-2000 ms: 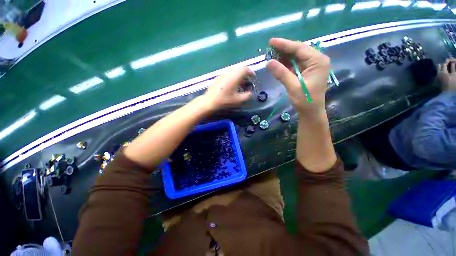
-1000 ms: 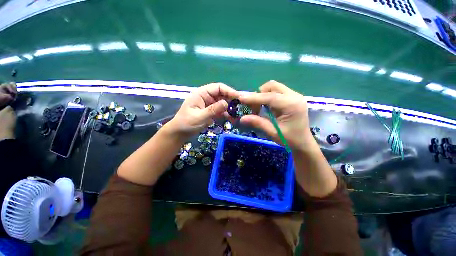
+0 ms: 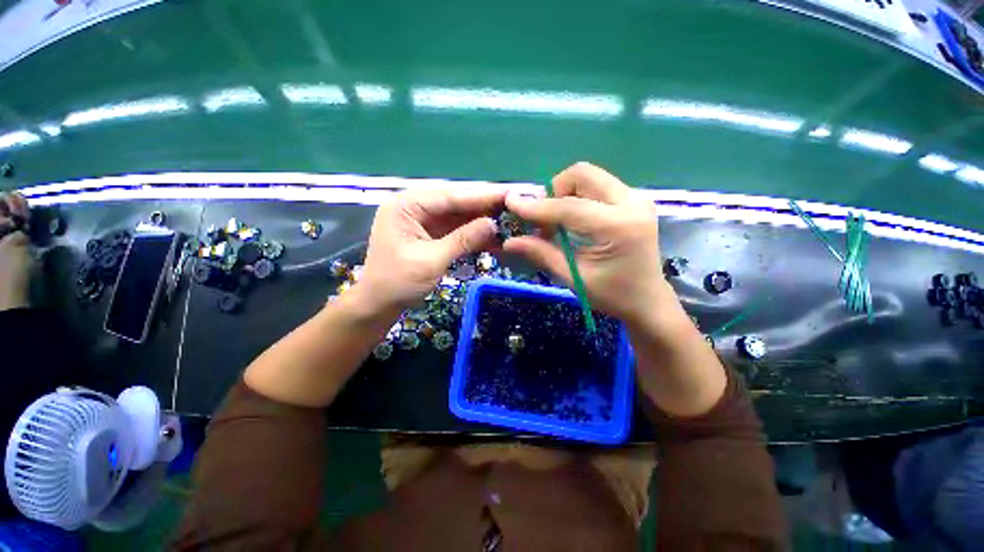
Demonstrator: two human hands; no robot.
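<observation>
My left hand [image 3: 415, 243] and my right hand [image 3: 604, 237] meet above the back edge of the blue parts tray. Between their fingertips is a small round unit [image 3: 509, 224], dark with a silvery part, mostly hidden by the fingers. My right hand also holds a thin green strip [image 3: 574, 278] that slants down over the tray. The blue parts tray [image 3: 461, 377] holds many small black parts [image 3: 540, 372]. A gold-and-silver component [image 3: 516, 342] lies on them.
Round modules [image 3: 415, 323] lie left of the tray, and more [image 3: 232, 259] lie farther left by a phone [image 3: 142, 283]. A white fan [image 3: 65, 458] stands at lower left. Green strips [image 3: 855, 270] and dark housings [image 3: 718, 283] lie right. Another person's hand [image 3: 13, 248] shows far left.
From two seconds ago, my hands have come together on the round unit, and the view has turned. Since one second ago, the green strip has tilted more upright and the unit is more covered by fingers.
</observation>
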